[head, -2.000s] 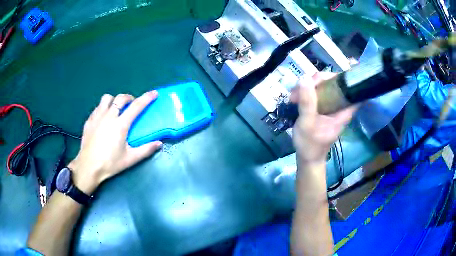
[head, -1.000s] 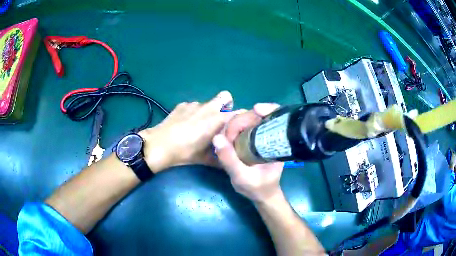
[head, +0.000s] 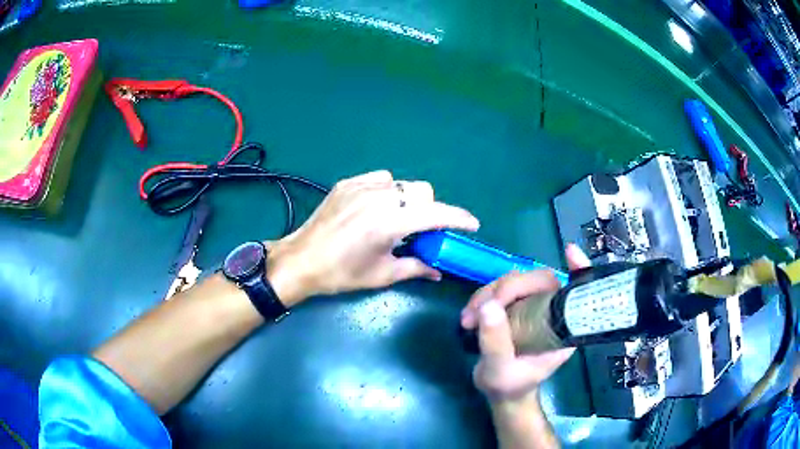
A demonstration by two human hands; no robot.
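The blue tester (head: 478, 258) stands tilted on its edge on the dark green bench. My left hand (head: 364, 230) grips its left end, thumb and fingers on either side. My right hand (head: 517, 338) holds the electric screwdriver (head: 601, 302) by its tan grip, lying sideways, with its black nose pointing left, just in front of the tester. The right fingers are close to the tester's right end; whether they touch it I cannot tell. The test lead (head: 210, 175) runs from under my left hand to the red clamp (head: 145, 92) and the black clamp (head: 191, 250).
Two pale screw feeders (head: 614, 197) stand at the right, partly behind the screwdriver. A tin box (head: 66, 131) with a flowered lid is at the far left. Another blue tester (head: 706, 136) lies beyond the feeders. A yellow cord (head: 746, 276) runs from the driver's top to the right edge.
My right hand has moved right with the screwdriver, away from my left hand. The tester now shows tilted on its edge between the hands. The view has shifted slightly.
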